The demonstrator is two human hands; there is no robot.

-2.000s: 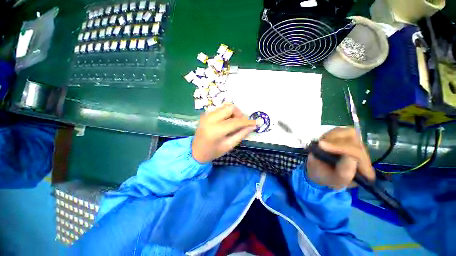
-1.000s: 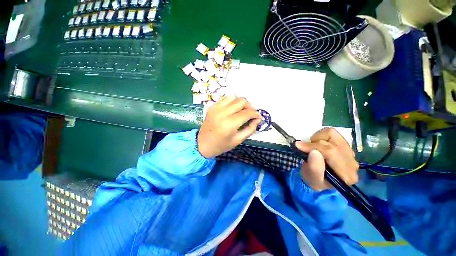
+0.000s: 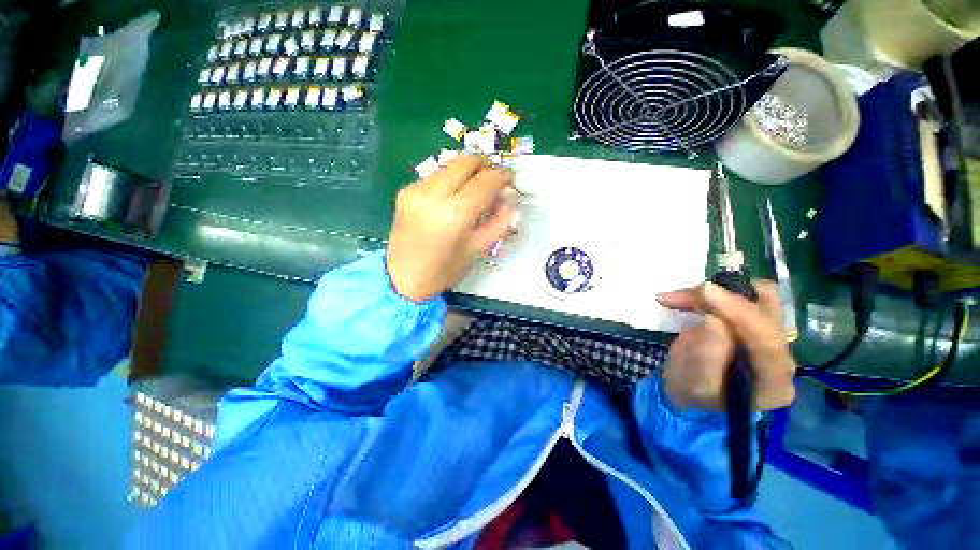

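Observation:
A dark round circuit board (image 3: 570, 270) lies on the white work sheet (image 3: 634, 215), with neither hand on it. My left hand (image 3: 449, 226) is over the sheet's left edge at the pile of battery cells (image 3: 500, 118) and hides part of the pile. Its fingers are bent; a small pale and purplish bit shows below the fingertips, and I cannot tell whether it is held. My right hand (image 3: 731, 349) holds the black-handled soldering iron (image 3: 739, 397), its metal tip pointing away from me, over the sheet's right edge.
Tweezers (image 3: 776, 258) lie right of the sheet. Behind are a fume fan (image 3: 650, 102), a tip cleaner pot (image 3: 822, 140) and a blue soldering station (image 3: 876, 183). A blister tray of cells (image 3: 279, 97), a silvery reel (image 3: 107, 196) and a plastic bag (image 3: 113, 81) are at left.
My left hand has let go of the circuit board and moved left and away from me to the cells. The iron has swung off the board to the right, its tip now pointing away from me.

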